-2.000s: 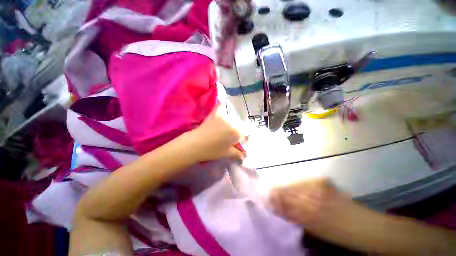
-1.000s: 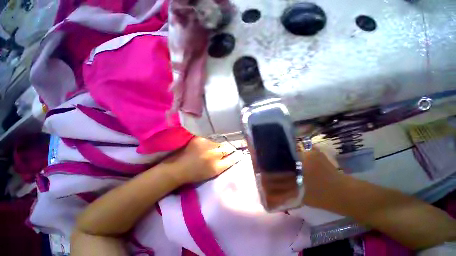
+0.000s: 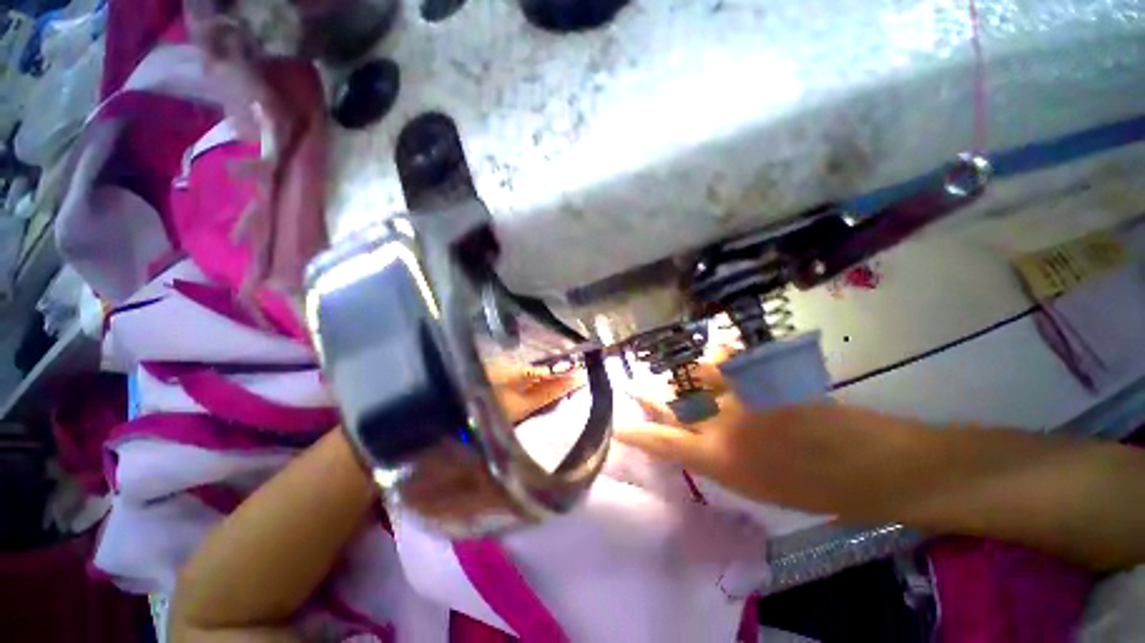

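Note:
The garment point(image 3: 653, 521), pale lilac with magenta bands, lies under the machine's needle area and spreads to the lower left. My left hand point(image 3: 537, 392) is mostly hidden behind the chrome take-up guard point(image 3: 389, 364); a small part shows on the cloth left of the needle. Its grip cannot be seen. My right hand point(image 3: 703, 440) is at the cloth just right of the needle area, fingertips together on the cloth in bright light. The tension assembly point(image 3: 772, 364) covers part of it. The presser foot is not clear.
The white machine head point(image 3: 703, 113) fills the top, close to the view. A dusty-pink rag point(image 3: 286, 176) hangs at its left end. A tan printed piece point(image 3: 1074, 266) and red thread scraps point(image 3: 858, 279) lie on the right. Magenta cloth point(image 3: 1005, 597) is at bottom right.
The view has moved closer to the machine head, so the guard looks larger and further left. My right hand has come from the lower right up to the needle area, near my left hand.

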